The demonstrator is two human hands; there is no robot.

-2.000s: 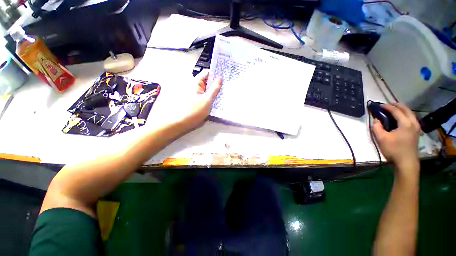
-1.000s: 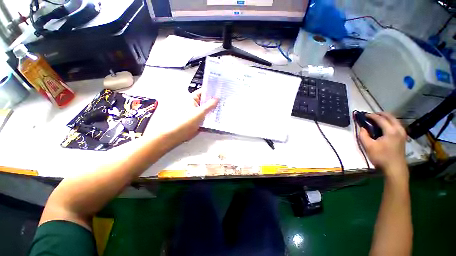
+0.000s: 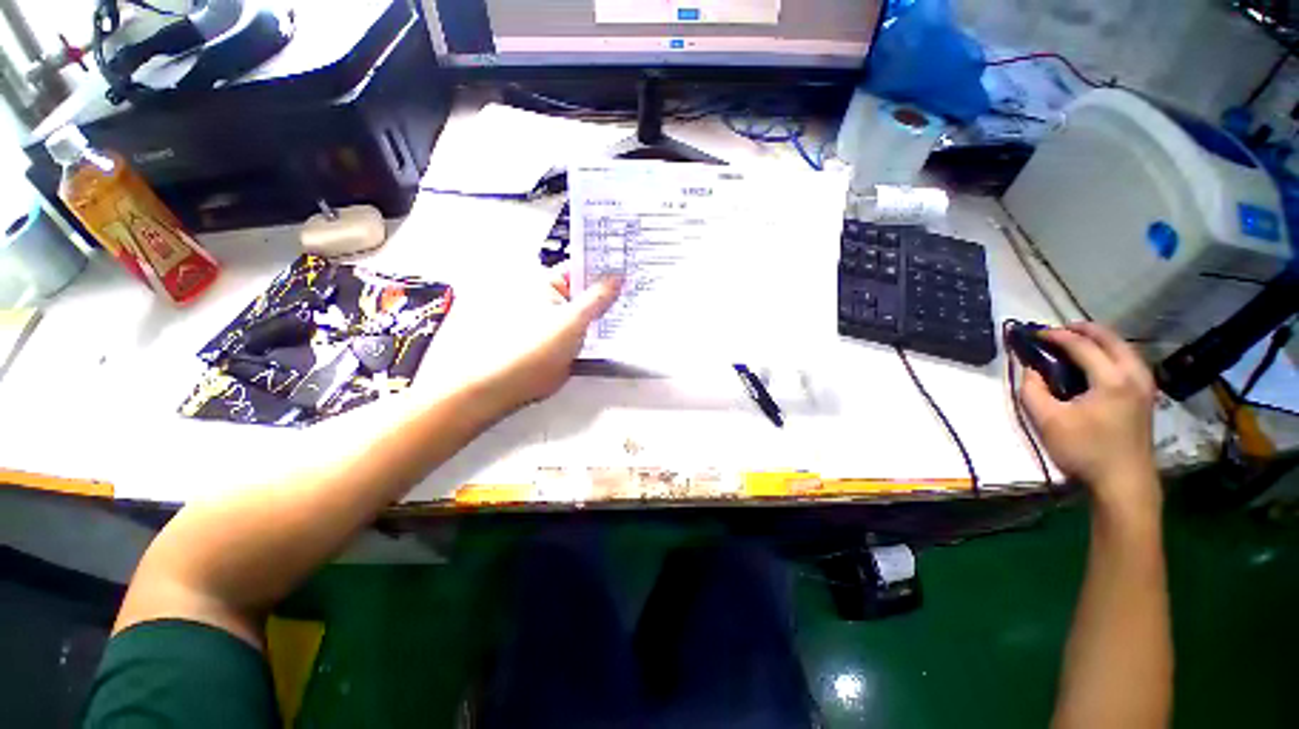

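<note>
My left hand [image 3: 553,342] holds a printed form [image 3: 705,264] by its left edge, thumb on top of the sheet, above the desk. The sheet hides the middle of the black keyboard [image 3: 919,289]; its number pad shows to the right and a small part to the left. My right hand [image 3: 1097,402] rests on the small black corded mouse [image 3: 1051,363] at the desk's right. A black pen [image 3: 759,395] lies on the desk just below the form.
A patterned black pouch or mat [image 3: 321,342], orange bottle [image 3: 138,221] and black printer [image 3: 271,143] are at left. The monitor [image 3: 655,60] stands behind. White rolls [image 3: 890,135] and a grey-white label printer [image 3: 1161,207] are at right. The desk's chipped front edge [image 3: 641,487] is nearest me.
The view has tilted up and shows the lit monitor. The form now stands more square to me, and the pen below it shows fully. My right hand stays on the mouse.
</note>
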